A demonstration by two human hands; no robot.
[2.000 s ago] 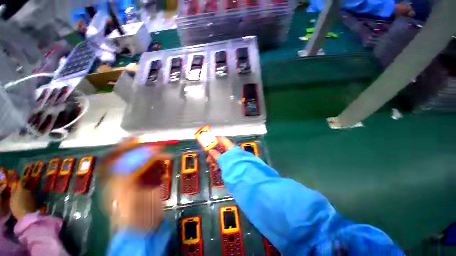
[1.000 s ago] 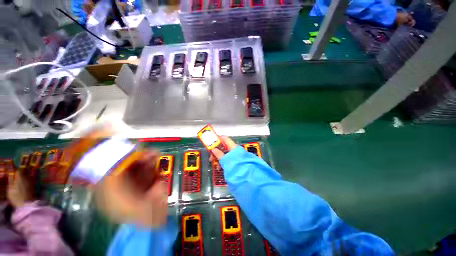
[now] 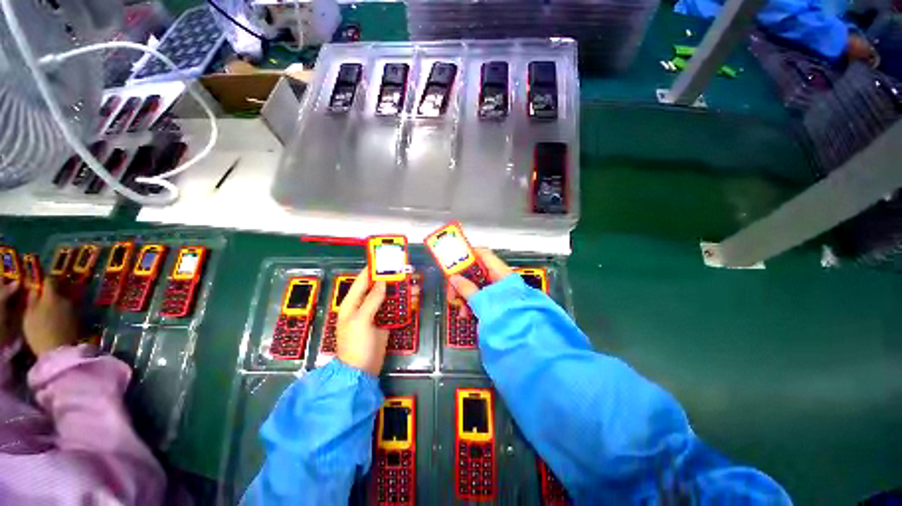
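My left hand (image 3: 362,321) holds a red phone with an orange-yellow frame (image 3: 389,259), its screen lit white, upright above the working tray. My right hand (image 3: 481,275) holds a second such phone (image 3: 453,249), tilted to the left, its screen also lit. The two phones are side by side, not touching. Below them the clear working tray (image 3: 254,373) holds several red phones with dark screens, face up, such as one at the left (image 3: 295,316) and one in the lower row (image 3: 475,442). My hands and sleeves hide part of the tray.
A cloudy tray (image 3: 425,183) with dark phones lies beyond on the white surface. At left are a fan (image 3: 45,109) with a white cord, an open box (image 3: 282,107) and a person's pink sleeves (image 3: 79,395) by another tray (image 3: 213,244). A slanted metal support (image 3: 811,203) stands at right.
My left hand and its phone, earlier blurred and swinging at left, are now steady beside my right hand's phone. The view has shifted, so the far tray sits higher and further right.
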